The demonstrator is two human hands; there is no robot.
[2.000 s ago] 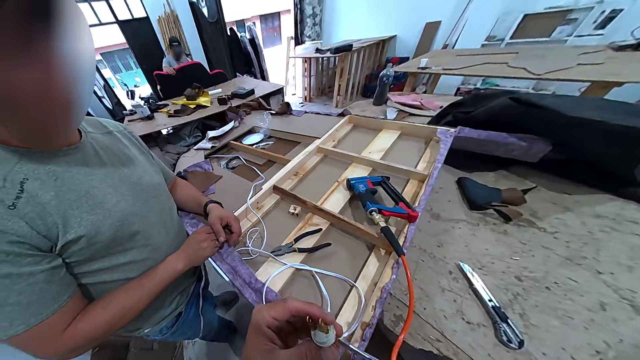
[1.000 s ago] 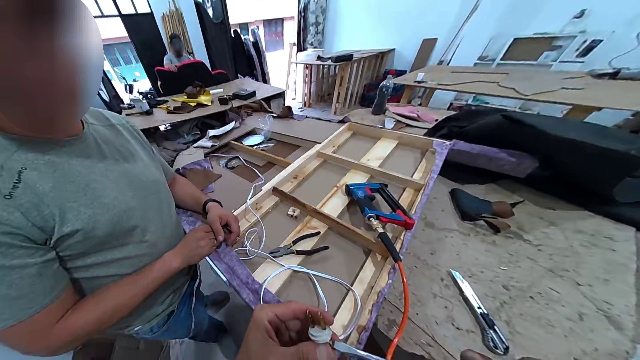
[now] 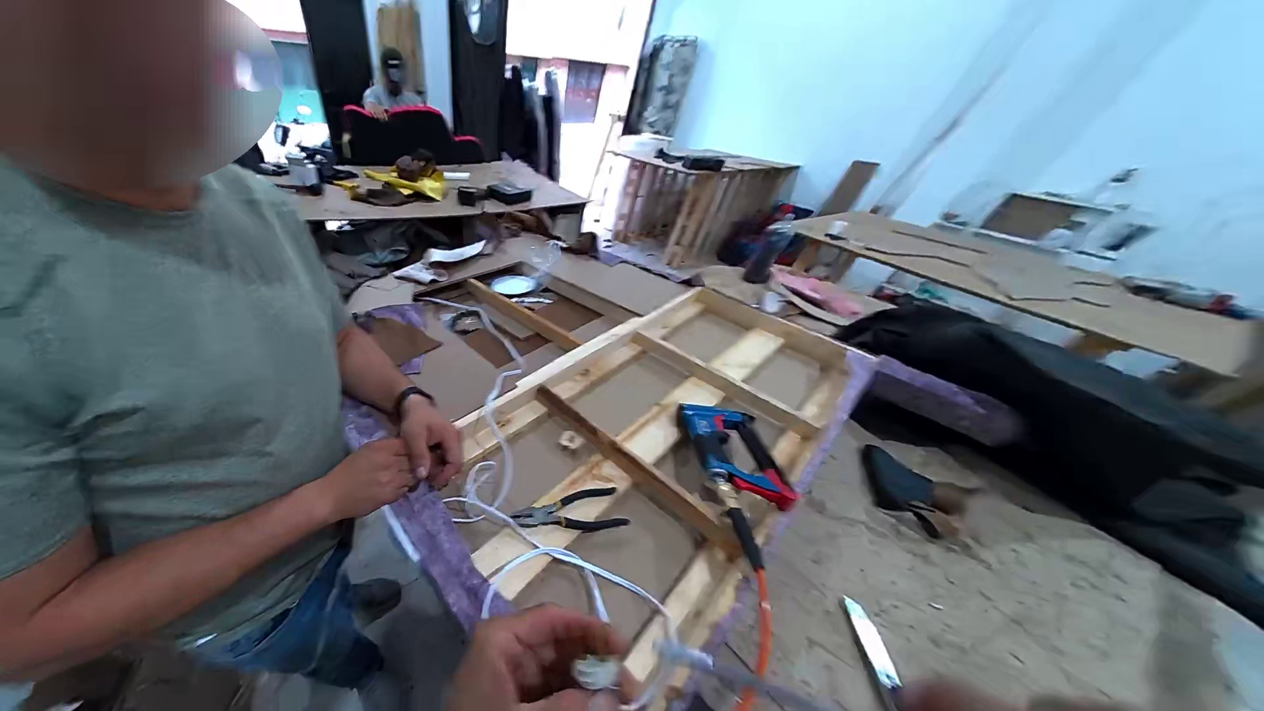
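My left hand [image 3: 538, 657] holds a small white electrical fitting [image 3: 595, 673] at the bottom centre. White cable [image 3: 563, 553] loops beside it over the wooden frame [image 3: 632, 464]. A thin, blurred tool shaft [image 3: 736, 679] lies just right of the fitting and runs out of the bottom edge. Only a blurred part of my right hand [image 3: 953, 695] shows, close to the lower end of a utility knife [image 3: 871, 642]; its grip is hidden. Pliers [image 3: 568, 512] with dark handles rest on the frame, left of a blue and red pneumatic stapler [image 3: 731, 449].
A person in a grey-green shirt [image 3: 188, 395] stands at the left, both hands together at the purple-edged side. An orange air hose [image 3: 763, 632] runs down from the stapler. Dark fabric [image 3: 1066, 425] and a dark shoe-like item [image 3: 901, 482] lie right. Another person [image 3: 393, 87] is far back.
My right hand has come into sight at the bottom edge, near the knife. My left hand still holds the white fitting. The view has shifted somewhat.
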